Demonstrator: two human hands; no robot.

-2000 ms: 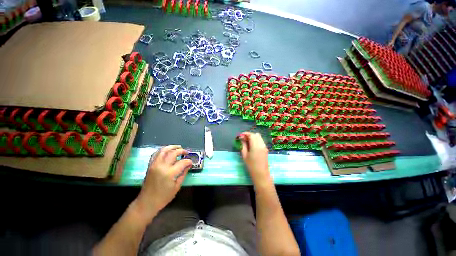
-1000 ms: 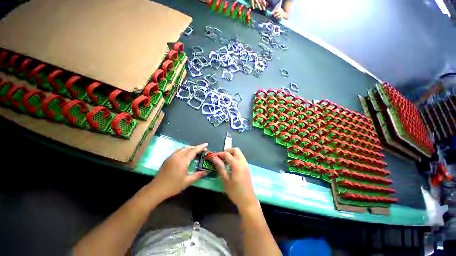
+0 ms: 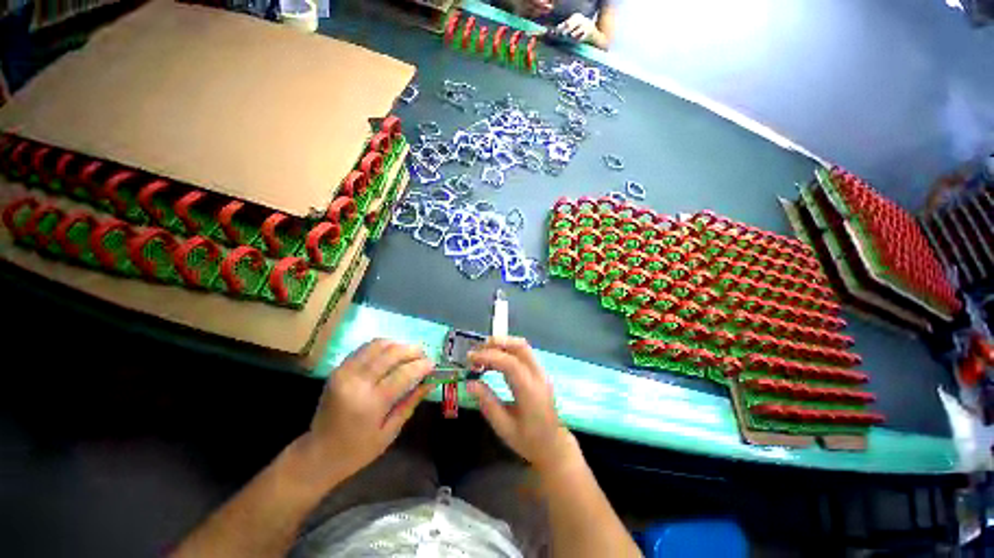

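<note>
My left hand (image 3: 374, 395) and my right hand (image 3: 517, 395) hold one circuit board module (image 3: 448, 377) between their fingertips at the table's near edge. The module is seen edge-on, its green board between the hands and its red loop (image 3: 450, 401) pointing down towards me. The black square fixture (image 3: 464, 347) lies on the table just beyond the module, its recess showing, partly hidden by my right fingers. A slim pale hand tool (image 3: 500, 315) lies beside the fixture. Whether a frame is on the held module cannot be told.
Loose square frames (image 3: 480, 242) lie mid-table. A dense block of modules (image 3: 698, 294) is at right. Cardboard layers (image 3: 218, 98) with module rows are stacked at left, and another stack (image 3: 888, 240) at far right. Another person's hand (image 3: 577, 26) shows at the far edge. A blue stool (image 3: 693, 540) is below.
Two seconds ago my right hand held the module apart from the fixture; one second ago both hands had it at the fixture. Now it is lifted towards me and turned loop-down.
</note>
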